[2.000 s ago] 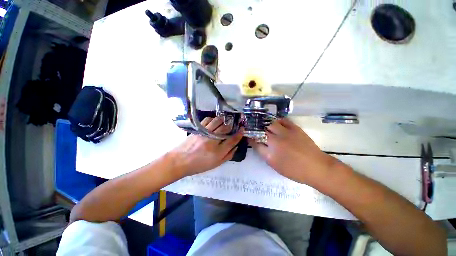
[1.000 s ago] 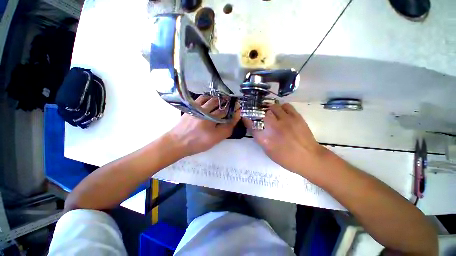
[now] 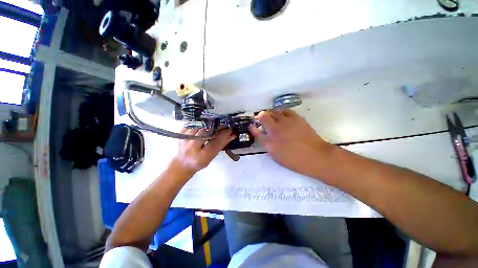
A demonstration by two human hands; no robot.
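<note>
A small black workpiece (image 3: 239, 142) lies at the needle area of the white sewing machine, partly hidden by my hands and metal parts. My left hand (image 3: 198, 151) is left of it, fingertips on its left edge beneath the bright metal loop (image 3: 137, 121). My right hand (image 3: 291, 140) is right of it, fingertips near its right edge; their exact contact is hard to see. The tension assembly (image 3: 195, 106) stands just above my left fingers. A stack of black pieces with pale curved edges (image 3: 125, 148) lies at the table's left.
Snips with pink-red handles (image 3: 463, 152) lie at the far right. A flat silver disc (image 3: 287, 101) is on the machine arm. A blue bin (image 3: 109, 194) and dark pieces (image 3: 89, 131) are left of the table. A printed ruler scale (image 3: 288, 194) runs along the front edge.
The view has swung, so the machine head appears further left and more of the left side shows. More of the black workpiece shows between my hands, which are slightly further apart.
</note>
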